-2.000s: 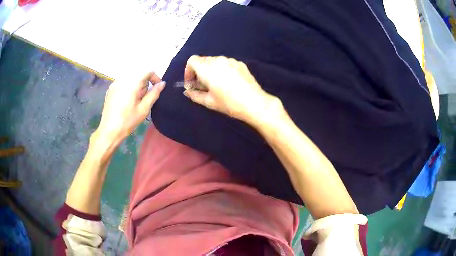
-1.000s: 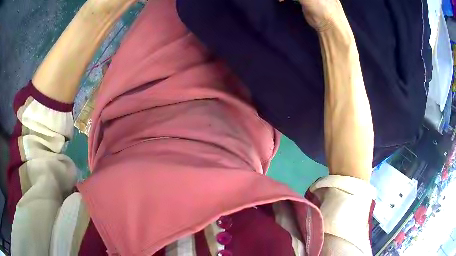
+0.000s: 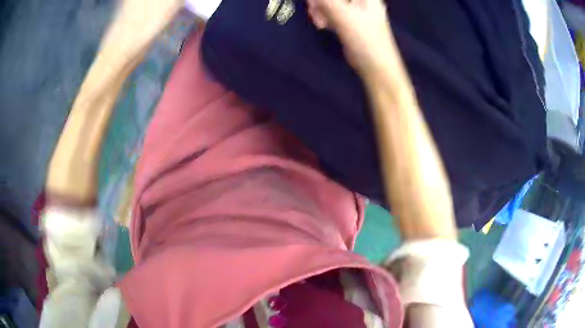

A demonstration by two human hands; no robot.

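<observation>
The dark navy garment (image 3: 321, 96) lies over the upper middle and right, across part of my lap. Small shiny gold-silver items, probably buttons (image 3: 280, 9), show on the navy cloth at the top edge, left of my right hand. My right hand (image 3: 346, 16) is over the cloth at the top edge, partly cut off; its fingers are bent, and what they hold cannot be made out. My left hand (image 3: 151, 9) is blurred at the top edge, left of the garment, its fingers cut off. No needle or thread can be made out.
The dusty pink apron (image 3: 244, 237) covers my lap. The green floor (image 3: 375, 234) shows on both sides of it. A white box-like item (image 3: 529, 250) and a bright blue bag (image 3: 513, 202) are at the right. A sliver of white table (image 3: 204, 6) shows at the top.
The view has tipped down since the first frame, then partly back up. Against the last frame, both hands sit slightly more in view, and the shiny items show beside my right hand.
</observation>
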